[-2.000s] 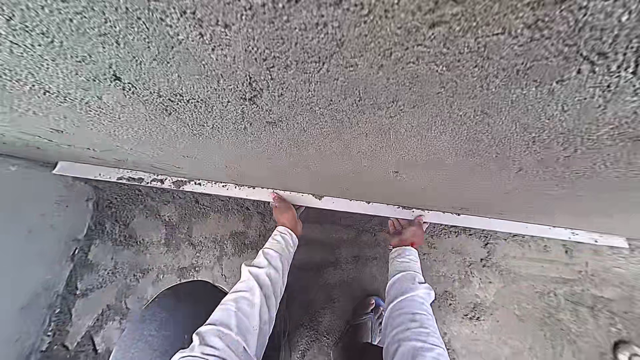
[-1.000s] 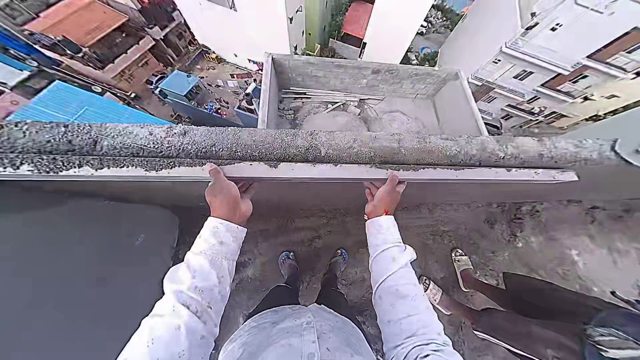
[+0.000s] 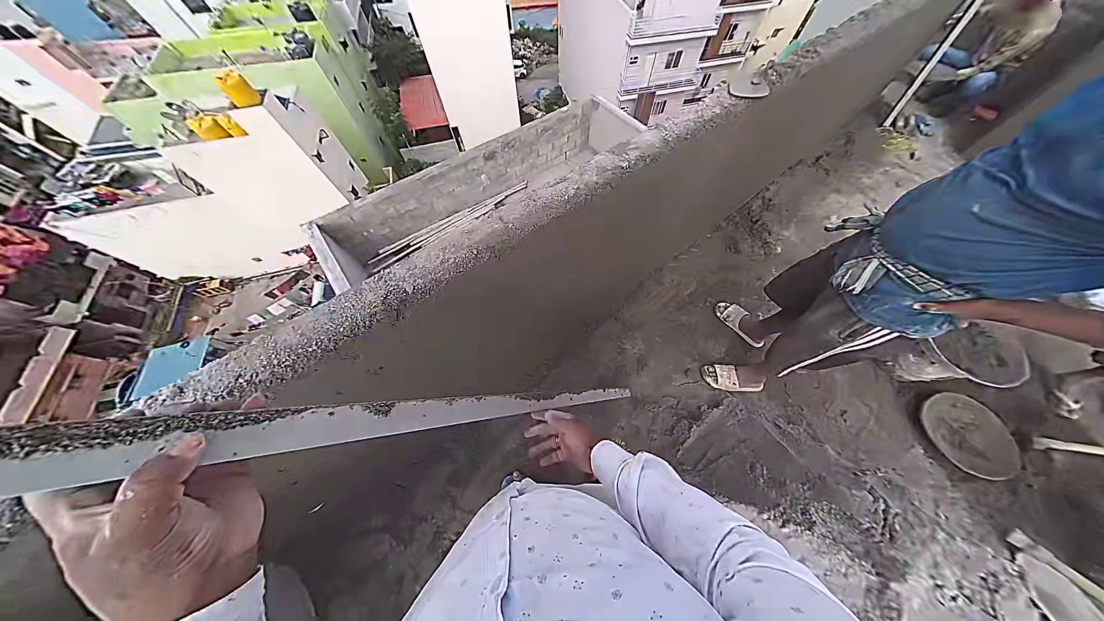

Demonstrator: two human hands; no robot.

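A long metal straightedge, with wet mortar along its upper edge, slants across the left and middle of the view. My left hand grips it near the left edge of the frame, thumb on its face. Just below its far end is my right hand, fingers spread and holding nothing; whether a fingertip touches the bar I cannot tell. Behind the bar runs a low parapet wall with smooth grey plaster on its inner face and a rough, gritty top.
A person in blue stands at the right in sandals. Near them are a round mortar-covered pan and another round container. Another person crouches at the upper right by a pale pole. Beyond the parapet is a drop towards buildings.
My right hand has let go of the straightedge, which both hands held along the parapet before. The bar now slants away from the wall, held in my left hand. The view has swung right.
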